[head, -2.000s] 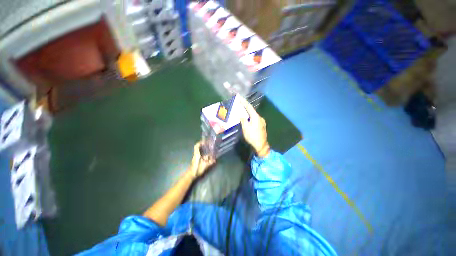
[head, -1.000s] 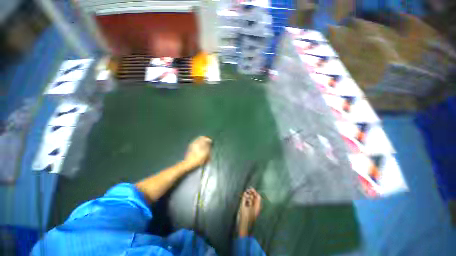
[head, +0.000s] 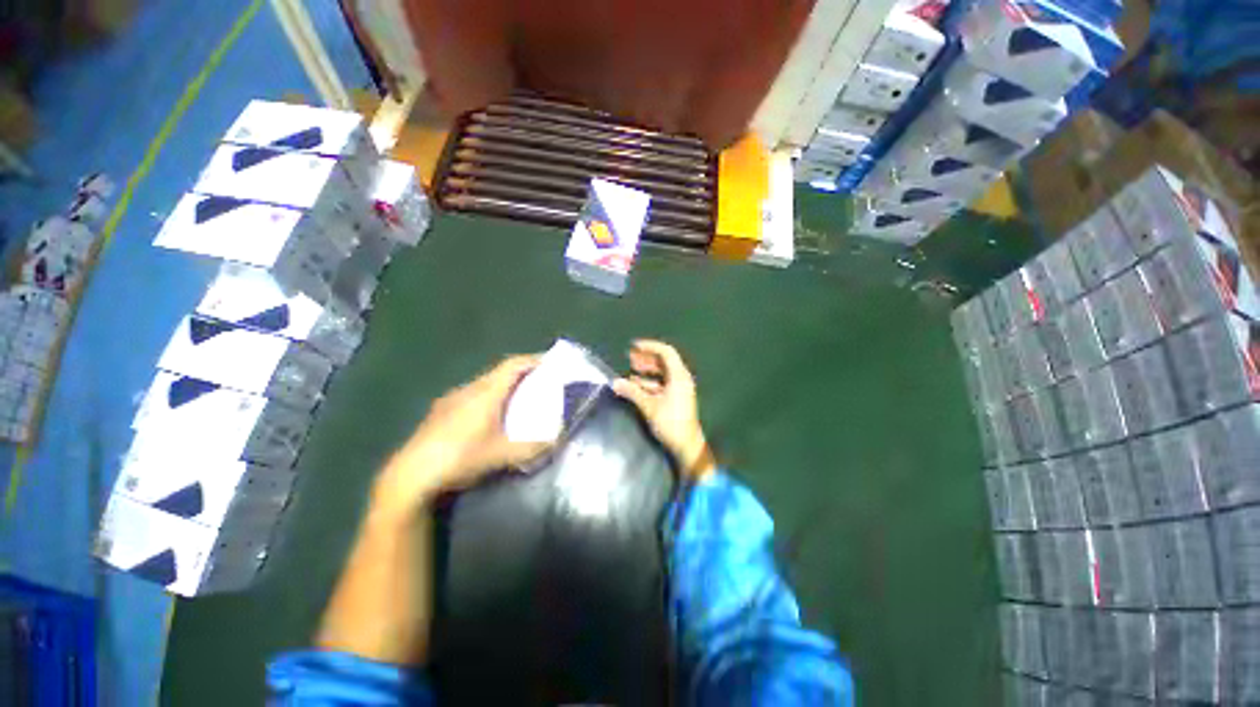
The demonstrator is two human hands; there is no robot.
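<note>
My left hand (head: 477,425) is bare and grips a white phone box (head: 556,396) with a dark angular shape, close in front of my body. My right hand (head: 666,401) is at the box's right corner with its fingers partly curled; the fingertips seem to touch the box edge. Another phone box (head: 608,235) with an orange screen picture lies tilted at the near edge of the roller outfeed (head: 580,166), on the green table side.
The green table (head: 829,414) lies below. A stepped left-hand stack (head: 221,428) of white boxes lines its left edge. A large right-hand stack (head: 1105,442) stands on the right. More boxes (head: 967,124) stand behind. Orange bracket (head: 742,194) beside the rollers.
The view has shifted. My left hand, empty a second ago, now holds a box. My right hand has come up to it. A box from the rollers is no longer where it lay; one lies at their near edge.
</note>
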